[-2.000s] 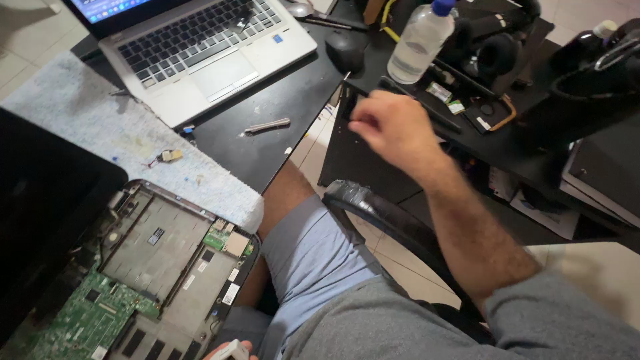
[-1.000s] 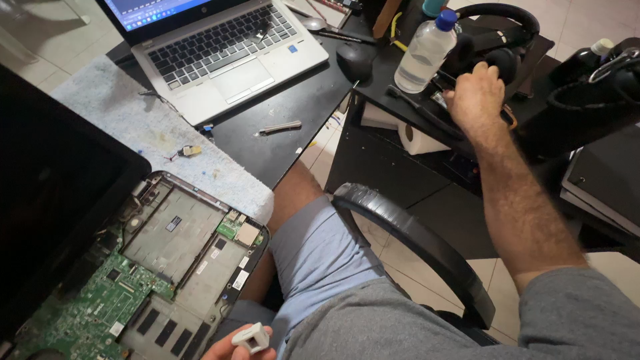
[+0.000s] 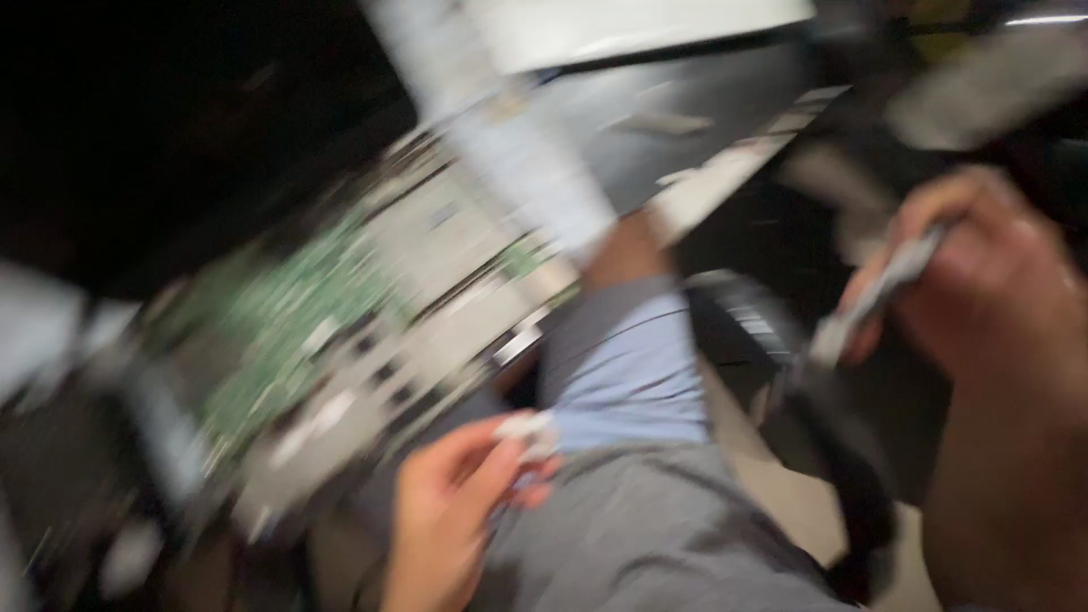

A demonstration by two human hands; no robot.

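Strong blur covers the view. My left hand [image 3: 463, 501] pinches a small white piece [image 3: 529, 433] between thumb and fingers above my lap; its kind is not clear. A slim, light-coloured object [image 3: 880, 293], perhaps a tool, is gripped by my right hand [image 3: 952, 263] at the right, its pale end pointing down and left. To the left lies the opened laptop base [image 3: 442, 229], with its green circuit board [image 3: 297, 297] bare. Neither hand touches the base.
A pale cloth [image 3: 531, 170] lies beside the laptop base. Part of another laptop [image 3: 646, 25] is at the top, with a slim object [image 3: 659, 124] on the dark desk below it. A curved black chair armrest [image 3: 837, 450] stands right of my lap.
My right hand has come back from the desk beside the bottle and now holds a slim object. My left hand with the white piece shows more fully. The view has shifted strongly.
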